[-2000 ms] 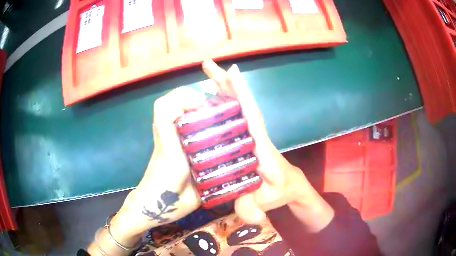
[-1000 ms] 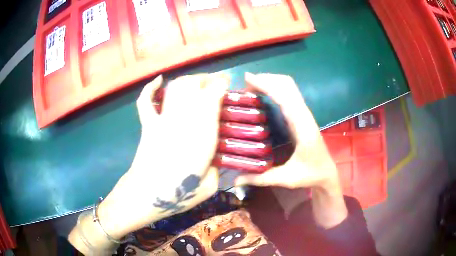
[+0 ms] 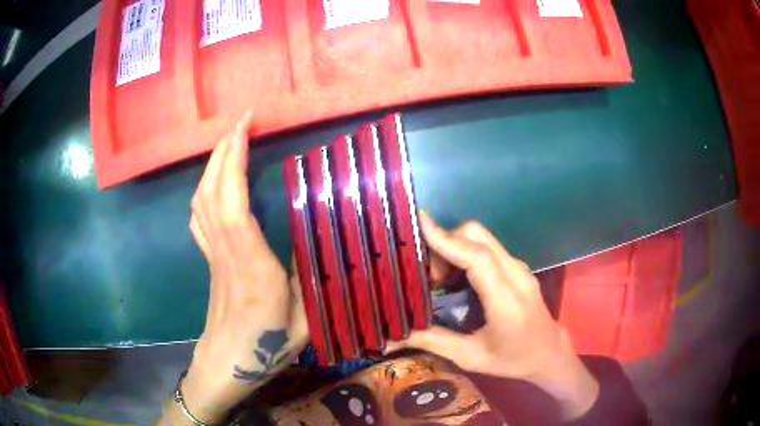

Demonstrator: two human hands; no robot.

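Note:
A stack of phones [image 3: 358, 241] stands in front of me, its long red side frames with silver lines facing up. My left hand [image 3: 237, 250] is on its left side, fingers straight and pointing away, the palm base against the stack's lower left. My right hand [image 3: 492, 308] grips the lower right, thumb near the near end and fingers at the right side. A foam tray [image 3: 350, 83] lies beyond the stack, with white paper labels [image 3: 140, 42] in its pockets. The stack's underside is hidden.
The green bench top [image 3: 542, 158] has a pale near edge. A thick red tray pile [image 3: 735, 91] is at the far right. Another red tray [image 3: 621, 299] sits below the near edge at right. A red edge [image 3: 10, 349] shows at far left.
The stack has turned from short ends showing to long sides showing. My left hand has moved off its top to its left side, and its fingers have straightened.

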